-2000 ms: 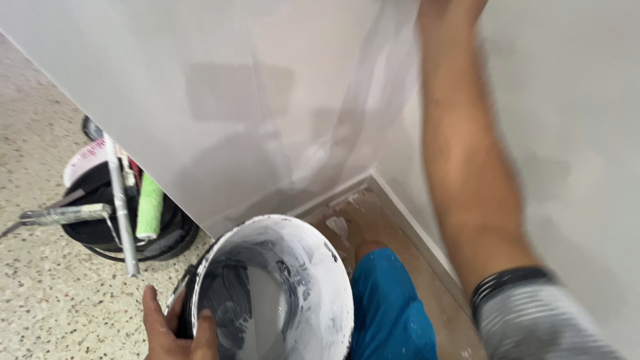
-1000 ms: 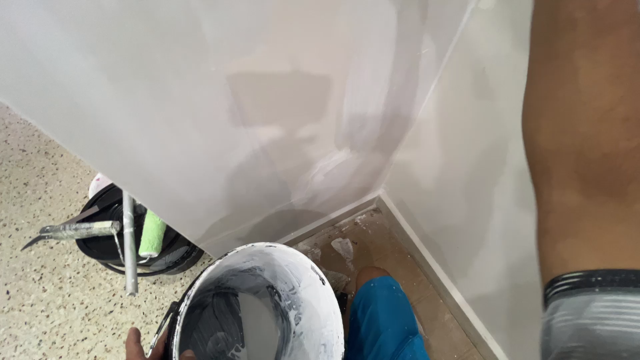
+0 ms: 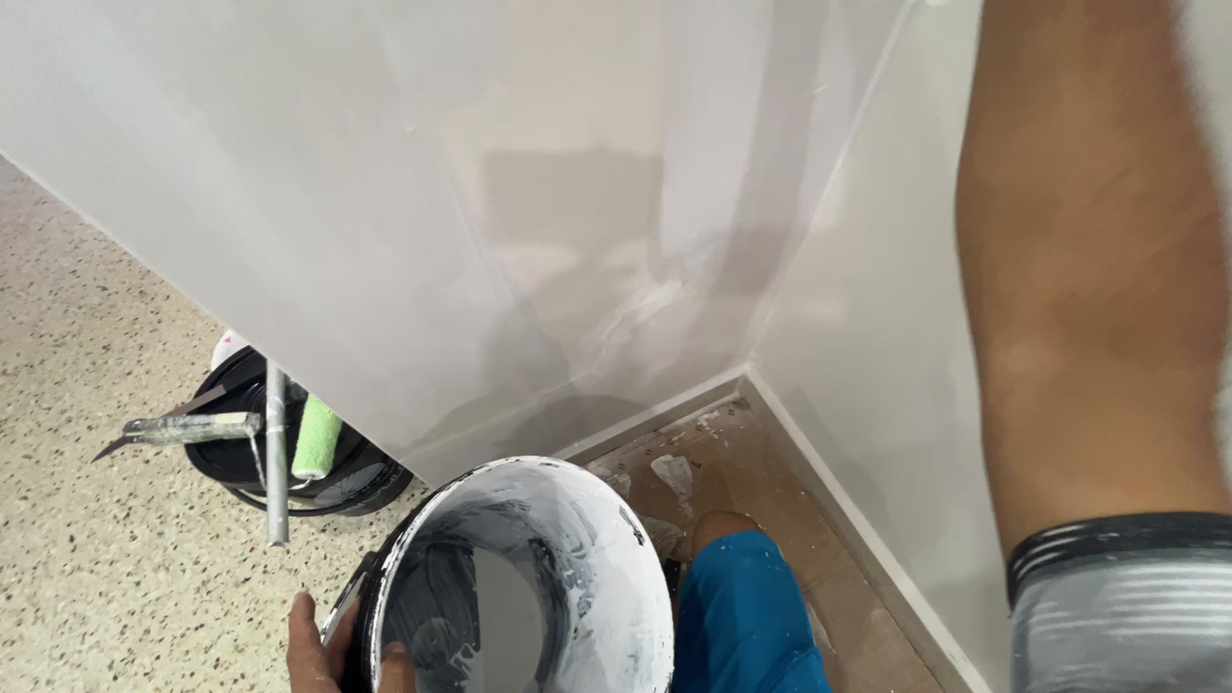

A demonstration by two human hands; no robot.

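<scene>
My left hand [image 3: 337, 654] grips the rim and handle side of a black plastic bucket [image 3: 626, 577] at the bottom centre, its thumb or a finger over the edge. White paint coats the bucket's inner wall, and pale paint [image 3: 510, 616] lies at the bottom. My right forearm [image 3: 1088, 269] reaches up past the top right edge; the hand is out of view, so what it holds is hidden. Beyond the bucket stands a wall [image 3: 577, 212] with patchy pale paint, meeting a second wall [image 3: 885, 337] in a corner.
Left of the wall's edge, a black bucket [image 3: 375, 491] on the speckled floor [image 3: 115, 539] bears a green paint roller [image 3: 316, 438], a paint-marked roller frame [image 3: 207, 427] and a grey pole [image 3: 277, 462]. Brown floor covering [image 3: 770, 481] lies along the white skirting [image 3: 847, 520], near my knee in blue cloth [image 3: 746, 616].
My right forearm has moved to the right side of the view since two seconds ago. The left hand stays at the bucket.
</scene>
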